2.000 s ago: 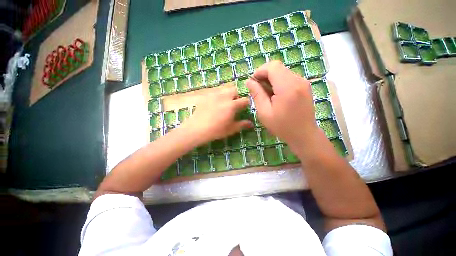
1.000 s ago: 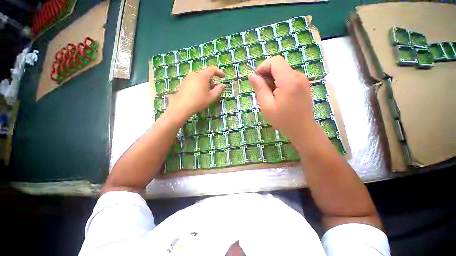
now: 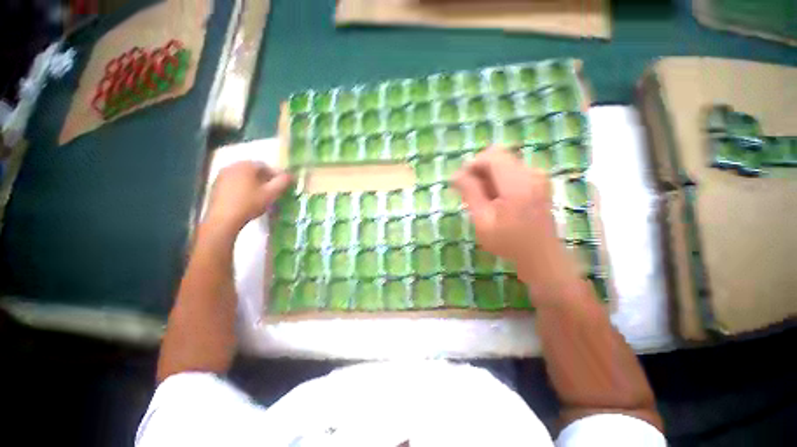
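Observation:
Many green square pieces (image 3: 398, 231) lie in close rows on a flat cardboard sheet (image 3: 367, 177). A bare brown gap runs across the left half of one row. My left hand (image 3: 243, 194) is at the left edge of the sheet, its fingertips at the left end of that row; whether they hold a piece cannot be told. My right hand (image 3: 502, 196) is above the rows right of the gap, thumb and index finger close together. The frame is blurred, and whether a thin tool is between these fingertips cannot be seen.
A cardboard stack (image 3: 743, 236) at right bears a few green pieces (image 3: 738, 140). Boards with red loops (image 3: 140, 79) lie on cardboard at far left. A long pale bar (image 3: 234, 74) lies left of the work. The sheet rests on a white pad (image 3: 634, 218). More cardboard (image 3: 524, 17) is at the back.
My left hand has moved left from the middle of the rows to the sheet's left edge, uncovering the gap. My right hand stays over the rows. The view has shifted somewhat.

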